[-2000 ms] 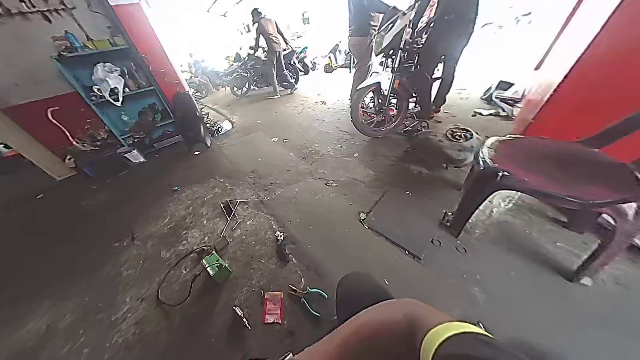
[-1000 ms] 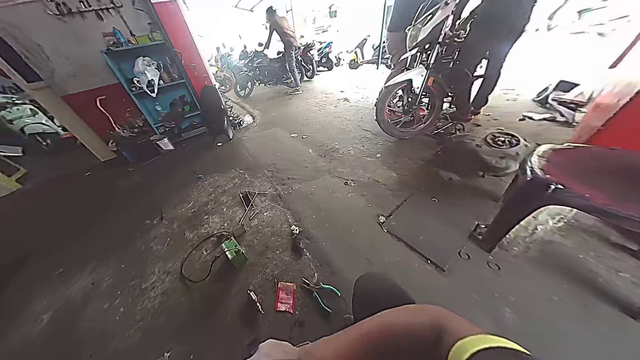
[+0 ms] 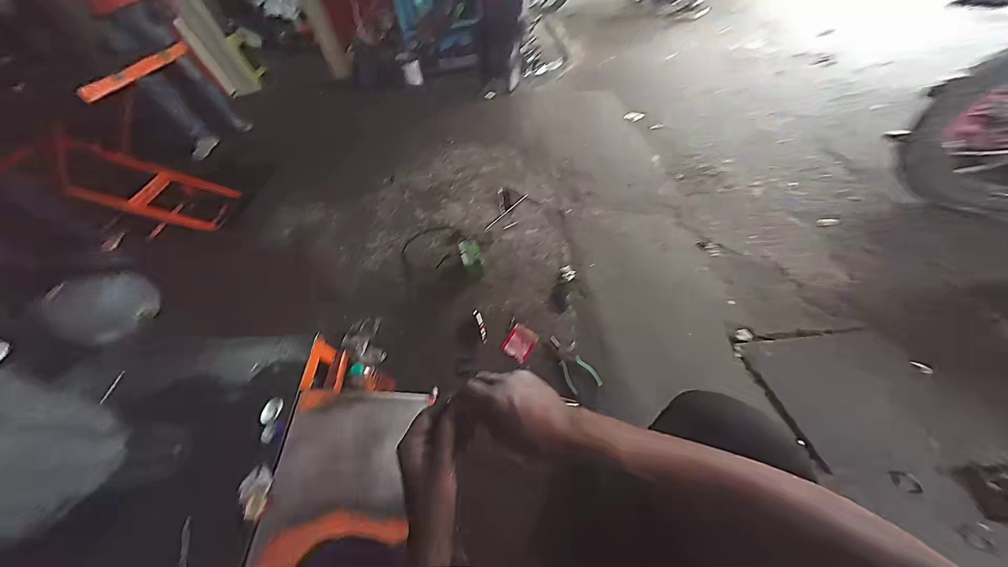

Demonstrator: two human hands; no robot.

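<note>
My right hand (image 3: 516,402) reaches in from the lower right with its fingers curled, close against my left hand (image 3: 429,449) at the bottom centre. Both seem to meet at something small and dark, too blurred to name. Just beyond them on the floor lie a red packet (image 3: 520,343), a slim light-and-dark item (image 3: 479,325) and pliers with teal handles (image 3: 581,374). Farther off rests a green box (image 3: 471,257) with a dark cable looped beside it. A metal-topped orange stand (image 3: 346,449) is left of my left hand.
An orange metal frame (image 3: 146,189) stands at the left, near a person's legs (image 3: 177,102). A round grey basin-like thing (image 3: 102,307) lies below it. A motorcycle wheel (image 3: 969,146) is at the right edge. My dark-clad knee (image 3: 728,429) and a floor slab (image 3: 858,394) lie to the right.
The view has swung down and left, bringing the orange stand and frame into sight. My left hand, not seen before, is now in view beside my right hand.
</note>
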